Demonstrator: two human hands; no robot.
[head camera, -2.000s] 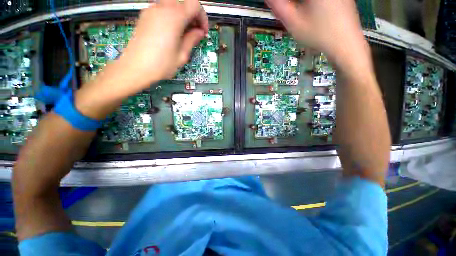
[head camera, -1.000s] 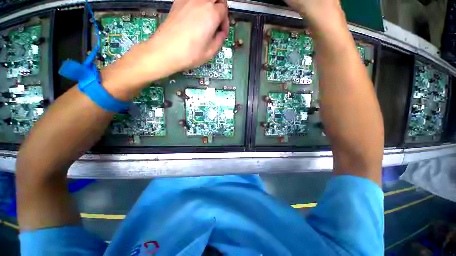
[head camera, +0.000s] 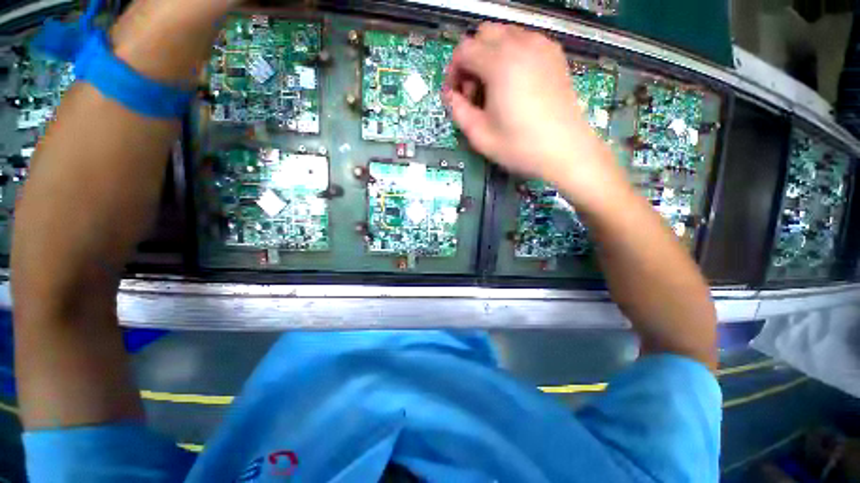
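Green circuit boards (head camera: 413, 208) lie two by two in grey-green carriers (head camera: 344, 189) with dark frames. My right hand (head camera: 519, 99) is over the upper right board (head camera: 401, 90) of the middle carrier, at its right edge, with thumb and index finger curled together. Whether a small part is between the fingertips cannot be told. My left hand is cut off by the top edge; only its wrist and forearm show, with a bright blue strap (head camera: 132, 85) on the wrist.
A silvery conveyor rail (head camera: 396, 311) runs nearest my body and another (head camera: 641, 58) along the far side. A green mat (head camera: 684, 28) lies beyond it. Another carrier with boards (head camera: 811, 208) is at the far right. White cloth (head camera: 816, 325) shows at the right.
My right hand has come down and left from the top edge to a board. My left hand has moved up and left out of the picture. Boards and carriers sit farther right in view.
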